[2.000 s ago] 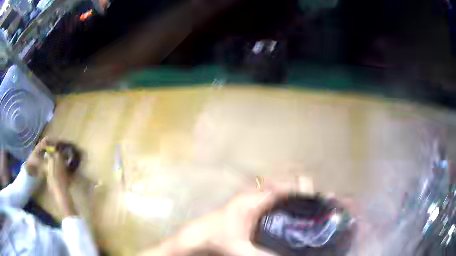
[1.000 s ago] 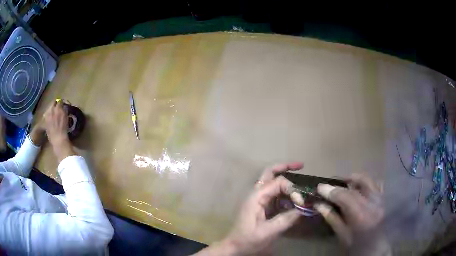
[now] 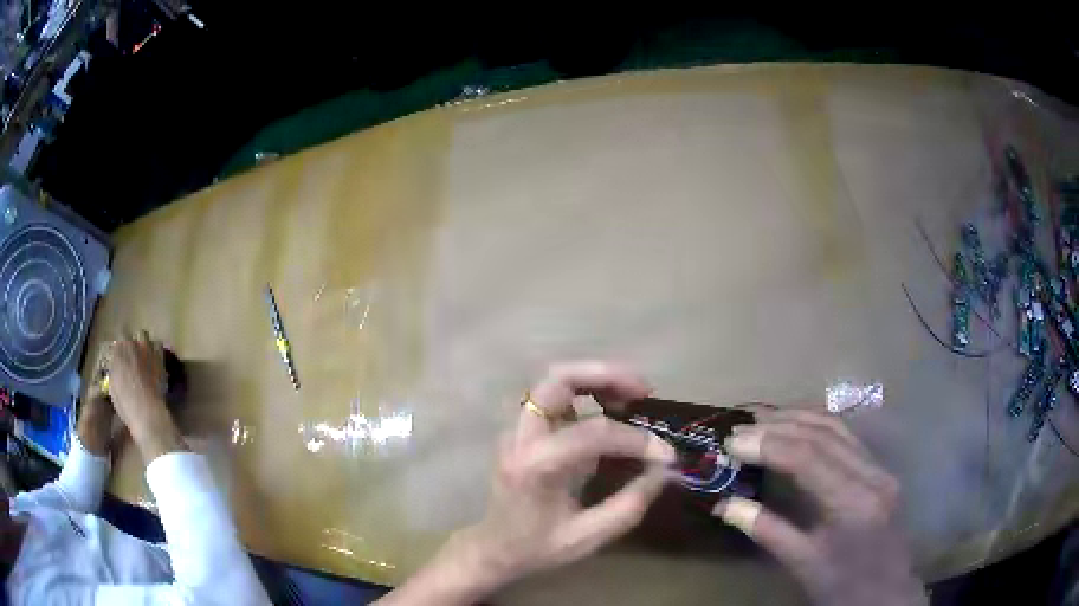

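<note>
A dark speaker housing (image 3: 680, 414) lies on its side between my hands, low and right of the middle. Its open side shows red, white and dark wires (image 3: 705, 469). My left hand (image 3: 568, 474), with a gold-coloured ring, grips the housing's left side, its thumb and a fingertip together at the wires. My right hand (image 3: 828, 497) holds the right side, with pale fingertips at the opening. Whether a small part is pinched between the left fingertips cannot be told.
A tangled pile of wired green boards (image 3: 1035, 308) lies at the right of the table (image 3: 615, 213). A slim tool (image 3: 282, 337) lies left of the middle. At far left a co-worker's hands (image 3: 136, 379) hold a dark housing beside a grey fan (image 3: 47, 296). A green conveyor (image 3: 355, 124) runs beyond.
The view has shifted. The housing's wired opening now shows more clearly, and my left thumb and fingertip have come together at the wires. My right fingers have spread along the right side.
</note>
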